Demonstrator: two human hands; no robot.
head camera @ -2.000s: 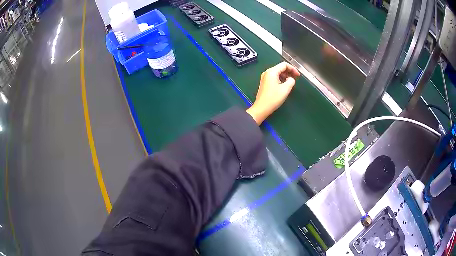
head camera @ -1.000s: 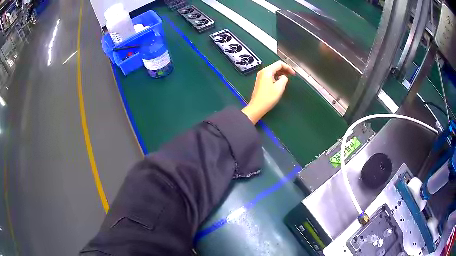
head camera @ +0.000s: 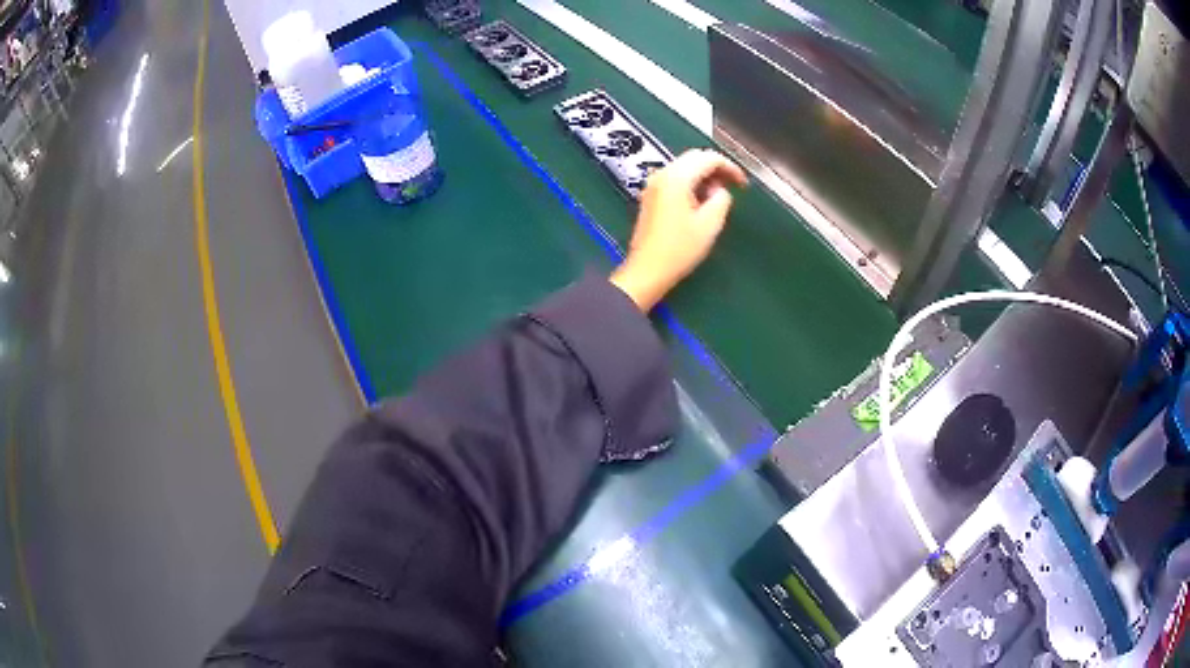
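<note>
My left hand reaches over the green bench in a dark sleeve. Its fingers are loosely curled, with a gap to the thumb, and nothing shows in it. A three-unit module with a pale frame and three dark round units lies just beyond the hand, which covers its near end. Whether they touch cannot be told. A second module lies farther back. My right hand is out of the picture. The fixture nest shows its grey recess at the lower right, with no module in it.
A blue bin with a white bottle and a labelled jar stand at the bench's left edge. A metal plate stands right of my hand. The tester carries a black disc and a looping white hose.
My left hand has moved a little left, towards the nearer module, and now overlaps its near end in the picture. The modules look unmoved on the bench. The view has shifted slightly.
</note>
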